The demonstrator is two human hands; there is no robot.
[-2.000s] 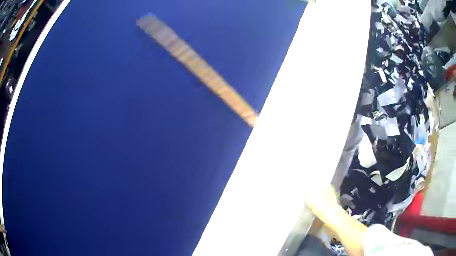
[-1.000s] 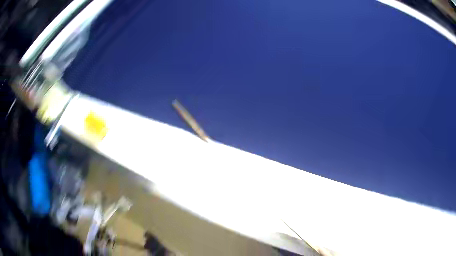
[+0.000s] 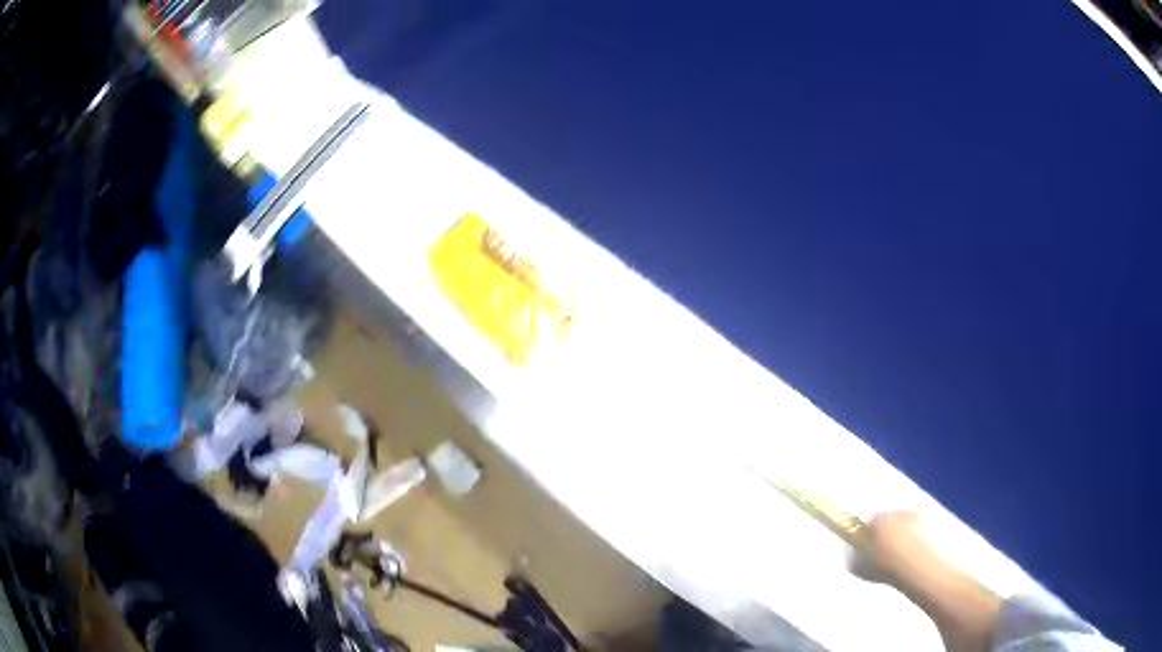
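Note:
The dark blue fabric (image 3: pixel 816 217) lies flat over the upper right, its straight edge running beside the white table margin (image 3: pixel 637 420). My right hand (image 3: pixel 911 554), blurred, reaches in from the lower right, over the margin close to the fabric edge. It is closed around a thin, pointed, yellowish stick-like thing (image 3: pixel 816 503) that sticks out toward the upper left; what it is cannot be told. A yellow tape-wrapped weight (image 3: pixel 500 290) lies on the white margin, not touched. My left hand is not in view.
A grey metal bar (image 3: pixel 306 172) crosses the margin at the table's end. A bright blue roll-like object (image 3: pixel 152 350) stands left. Pale scraps (image 3: pixel 331 490) and dark cord-like items (image 3: pixel 440 592) lie on the tan floor.
The view has swung toward the table end and the yellow weight appears nearer. The brown strip seen on the fabric is out of view. My right hand shows more fully, over the margin.

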